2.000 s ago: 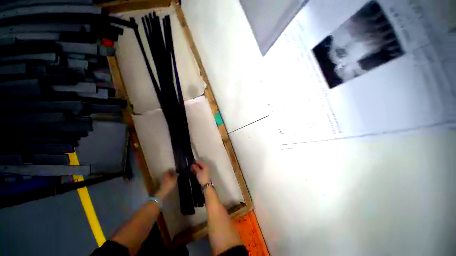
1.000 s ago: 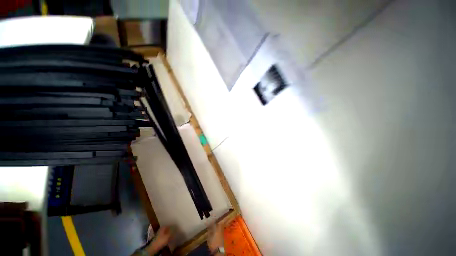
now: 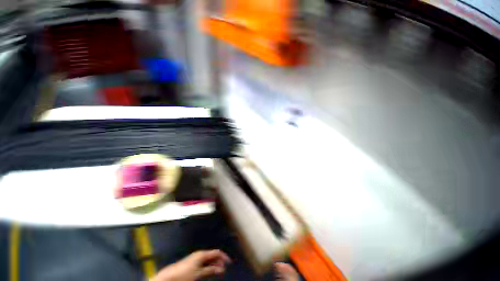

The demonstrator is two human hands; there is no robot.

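Note:
The frame is blurred. A bundle of black straps (image 3: 254,198) lies lengthwise in the pale-lined wooden tray (image 3: 245,233). My left hand (image 3: 204,265) is low in the view, left of the tray's near end, fingers apart and empty. My right hand (image 3: 286,271) is cut off by the bottom edge near the tray's near end; only part shows, and its grip cannot be told. Neither hand touches the straps in the tray.
A wide pile of black straps (image 3: 120,140) lies across the white table (image 3: 60,200). A magenta box (image 3: 138,180) sits on a cream disc (image 3: 171,174), with a dark pad (image 3: 192,184) beside it. Orange machine parts (image 3: 252,24) stand behind; a dark red machine (image 3: 90,46) is back left.
The view has swung up and left, bringing the magenta box, disc and machines into sight. The hands let go of the straps in the tray before the last earlier frame and remain near its near end.

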